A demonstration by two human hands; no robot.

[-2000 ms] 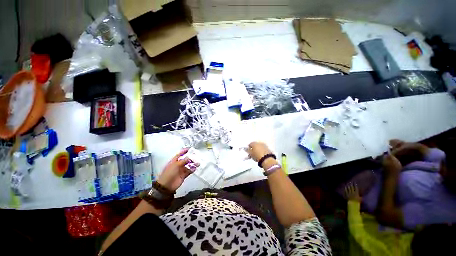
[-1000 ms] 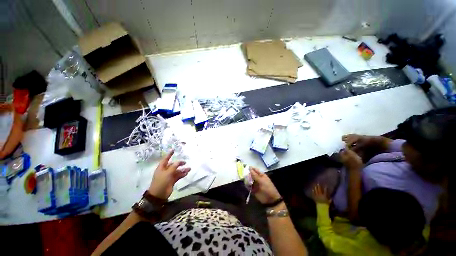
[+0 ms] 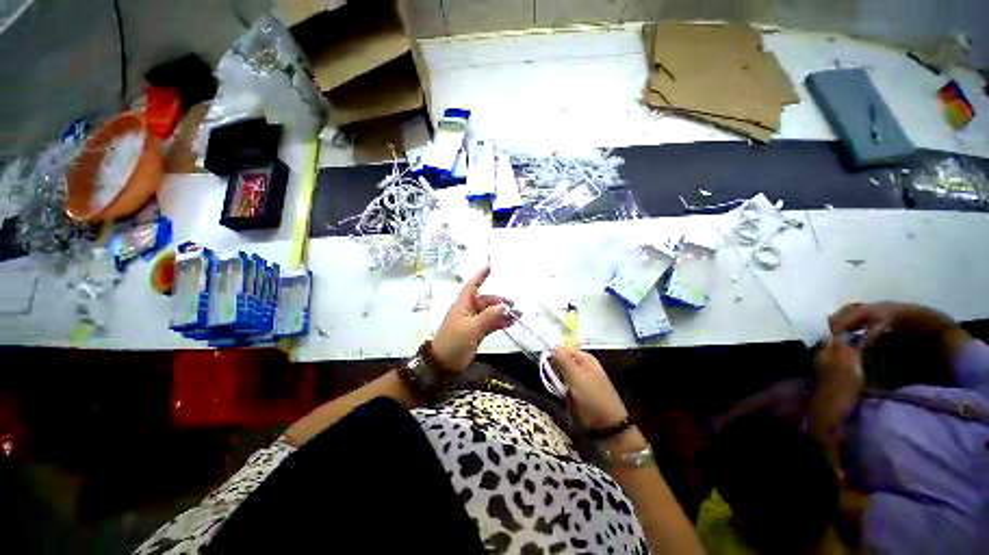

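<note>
My left hand (image 3: 473, 322) is at the bench's front edge, its thumb and fingertips pinching one end of a thin white cable, index finger pointing up. My right hand (image 3: 586, 382) holds the coiled part of the white cable (image 3: 551, 374) just past the bench edge. A straight length runs between the two hands. A tangled heap of white cables (image 3: 407, 222) lies on the bench ahead of my left hand. A small yellow marker or cutter (image 3: 570, 323) lies just beyond my right hand. The bench around the hands is glaring white, so details there are hard to see.
Blue-edged boxes (image 3: 228, 293) stand in a row at left. Loose window boxes (image 3: 658, 284) lie at right. Farther back are a glossy pile (image 3: 569, 179), an open carton (image 3: 363, 76), a black box (image 3: 254, 195), an orange basket (image 3: 114, 168) and flattened cardboard (image 3: 718, 78). A person in purple (image 3: 922, 455) works at right.
My hands have come together with the white cable stretched between them. My left hand was empty and spread one second ago. The view has shifted too.
</note>
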